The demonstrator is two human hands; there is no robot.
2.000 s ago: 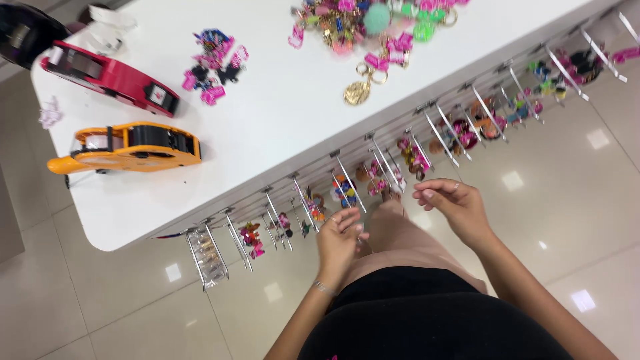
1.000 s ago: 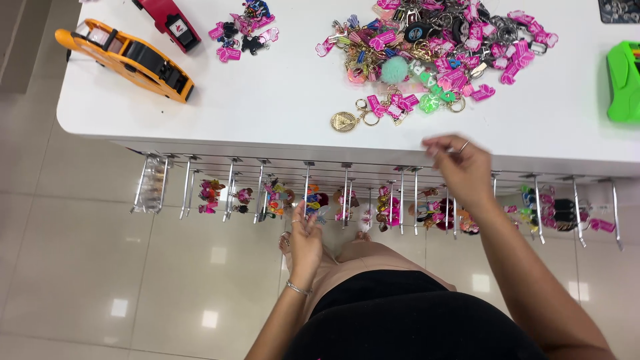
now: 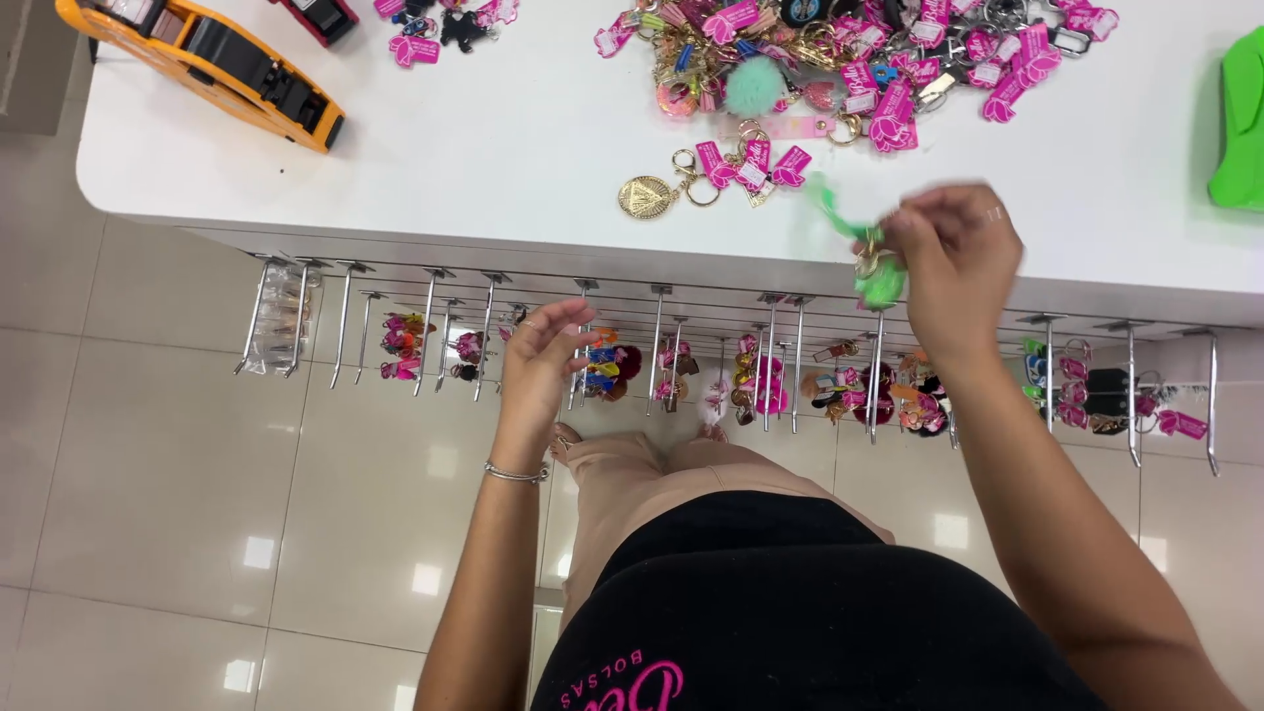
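Note:
My right hand (image 3: 953, 262) is closed on a green keychain (image 3: 877, 281) with a gold ring, held over the counter's front edge and blurred by motion. Left of it, a round gold medallion keychain (image 3: 648, 197) lies on the white counter (image 3: 474, 168), beside several pink-tagged keychains (image 3: 755, 166). Farther back spreads a heap of mixed keychains (image 3: 839, 59) with pink tags and a mint pompom (image 3: 754, 87). My left hand (image 3: 549, 360) is raised in front of the hook rack, fingers apart and curled, with nothing seen in it.
Metal display hooks (image 3: 659, 346) stick out below the counter's edge, many hung with keychains (image 3: 403, 346). An orange tape or label dispenser (image 3: 222, 69) and a red one (image 3: 321, 15) stand at the left. A green object (image 3: 1242, 123) is at the right edge. A small keychain pile (image 3: 459, 25) lies behind.
My right hand has gone to the counter's edge and taken hold of a green keychain, which lay by the heap a second ago. The view has shifted.

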